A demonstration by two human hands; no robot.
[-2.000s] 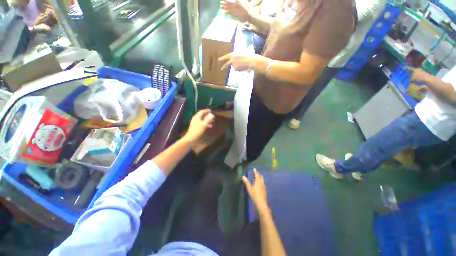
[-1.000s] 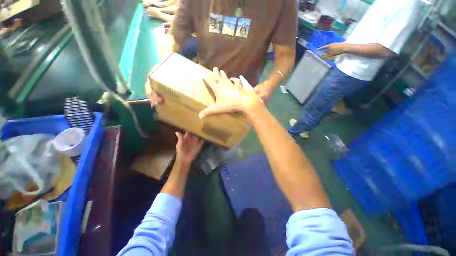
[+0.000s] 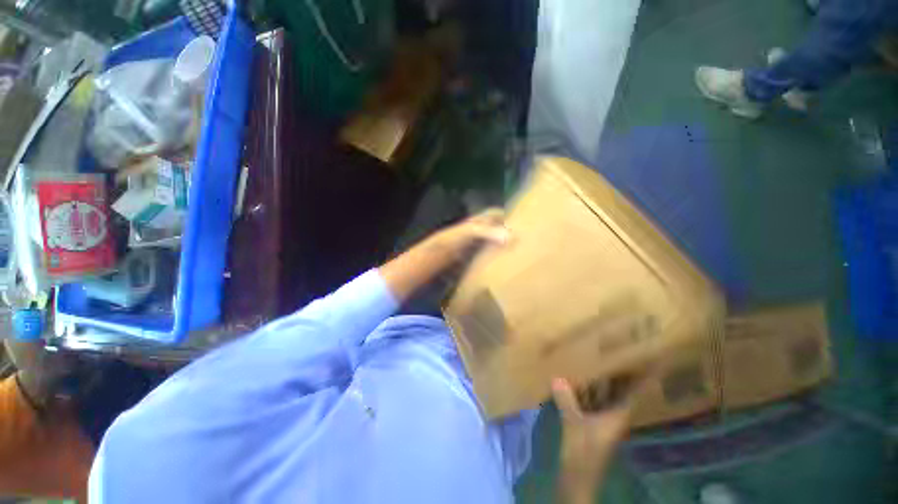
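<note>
A closed tan carton with dark print [image 3: 581, 285] is held tilted in front of my body, between both hands. My left hand [image 3: 473, 236] is on its upper left edge, with the fingers partly hidden. My right hand [image 3: 591, 423] is at its lower edge, blurred. Another tan carton with dark print [image 3: 778, 354] lies low at the right, partly hidden behind the held one. The carton's far side is hidden.
A blue tote of mixed supplies [image 3: 202, 197] sits on the dark reddish-brown bench [image 3: 266, 167] at left. The blue trolley deck [image 3: 670, 187] lies beyond the carton. Blue crates [image 3: 871, 256] stand at right. A person's legs [image 3: 827, 59] are top right. Another person's orange clothing shows bottom left.
Both hands have taken the carton away from the person in brown and brought it close to my body, lower and to the right. The view has turned down; that person's upper body is out of view.
</note>
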